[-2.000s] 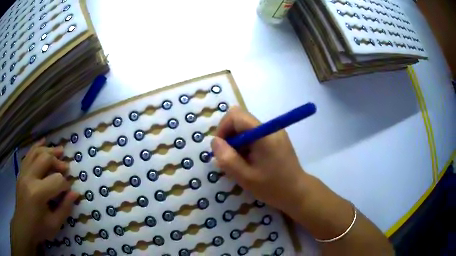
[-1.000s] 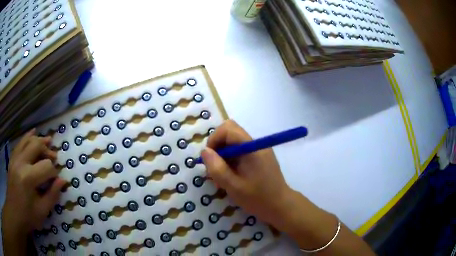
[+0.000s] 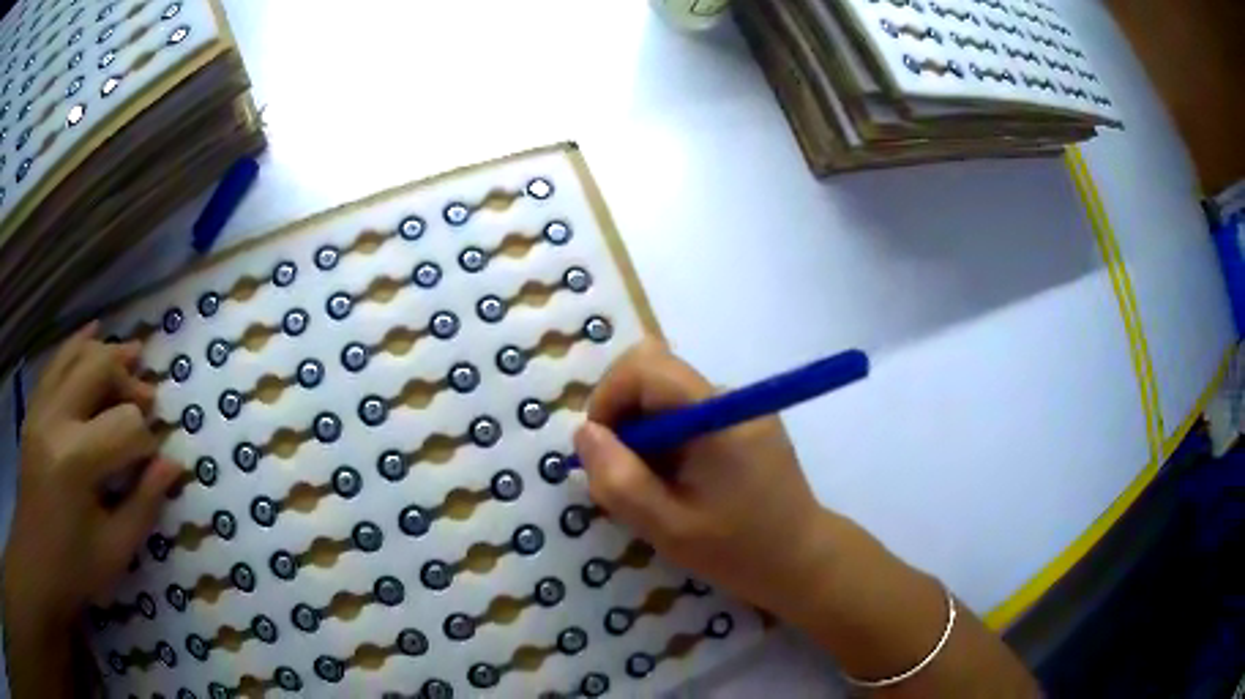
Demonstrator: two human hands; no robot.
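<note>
A white board with tan edges (image 3: 612,225) lies tilted on the table, bearing many rows of small round parts with dark rims and silvery centres, paired across tan cutouts. My right hand (image 3: 696,478) holds a blue pen (image 3: 751,404), its tip at a round part (image 3: 556,467) in the rightmost column. The hand covers some cutouts and parts behind the fingers. My left hand (image 3: 89,458) rests on the board's left edge with bent fingers; whether it holds anything between thumb and fingers cannot be told.
A stack of boards (image 3: 150,130) stands at the upper left, with a blue pen cap (image 3: 225,204) beside it. Another stack (image 3: 853,116) stands at the upper right, next to a partly visible bottle (image 3: 694,11). Yellow tape lines (image 3: 1120,294) run down the right.
The pen tip has moved down the rightmost column from one round part to a lower one. The left hand stays at the board's left edge. The camera view has shifted slightly.
</note>
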